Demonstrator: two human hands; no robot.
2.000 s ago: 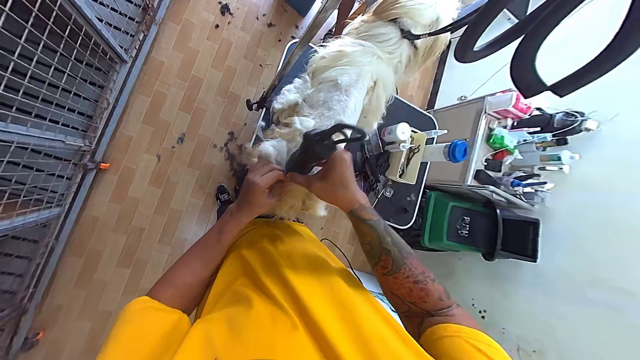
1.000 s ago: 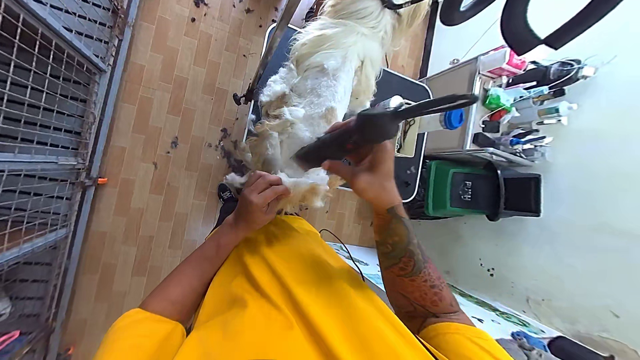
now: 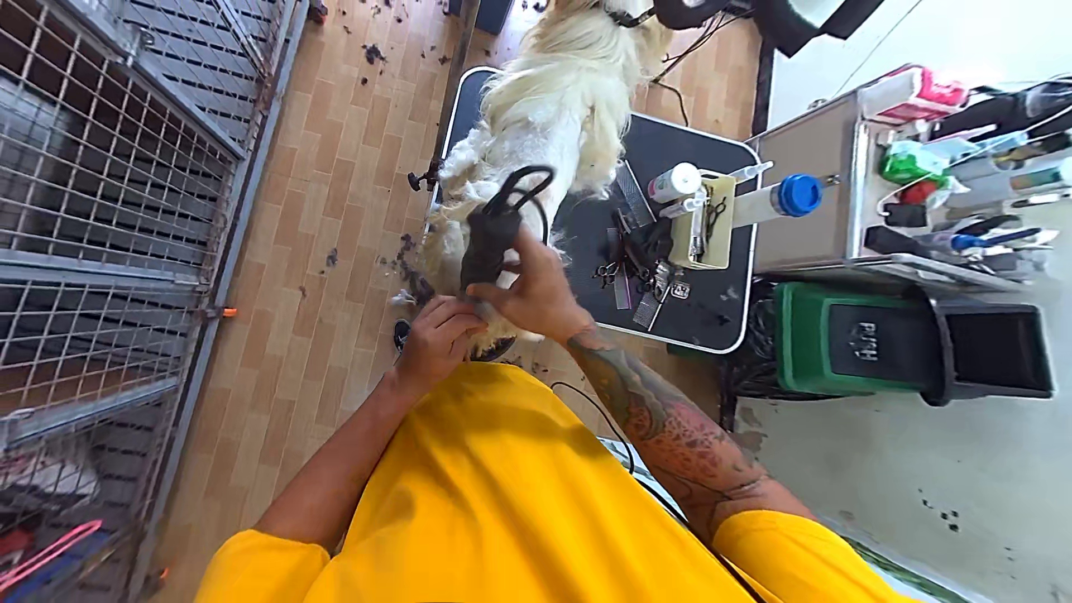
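Note:
A cream long-haired dog (image 3: 544, 126) stands on a black-topped grooming table (image 3: 699, 310), its back clipped short and loose fur along its side. My right hand (image 3: 536, 285) grips a black corded electric clipper (image 3: 490, 243), whose lower end is at the dog's rear; the blade is hidden. Beside it, my left hand (image 3: 440, 335) has its fingers curled at the fur of the dog's hind end. Whether it pinches fur or skin cannot be seen. To the right of the dog lie metal combs (image 3: 634, 194) and scissors (image 3: 605, 271).
A cream bin (image 3: 718, 243) with scissors stands by a white bottle (image 3: 675, 182) and a blue-capped bottle (image 3: 796, 197). Wire cages (image 3: 100, 209) line the left. At right are a cluttered cabinet (image 3: 808, 176) and a green bin (image 3: 804, 335). Dark hair clumps (image 3: 373, 54) lie on the floor.
The clipper has turned from pointing its cord end right to pointing it up, and sits further left by my left hand. The white fur tuft at my left hand one second ago no longer shows there.

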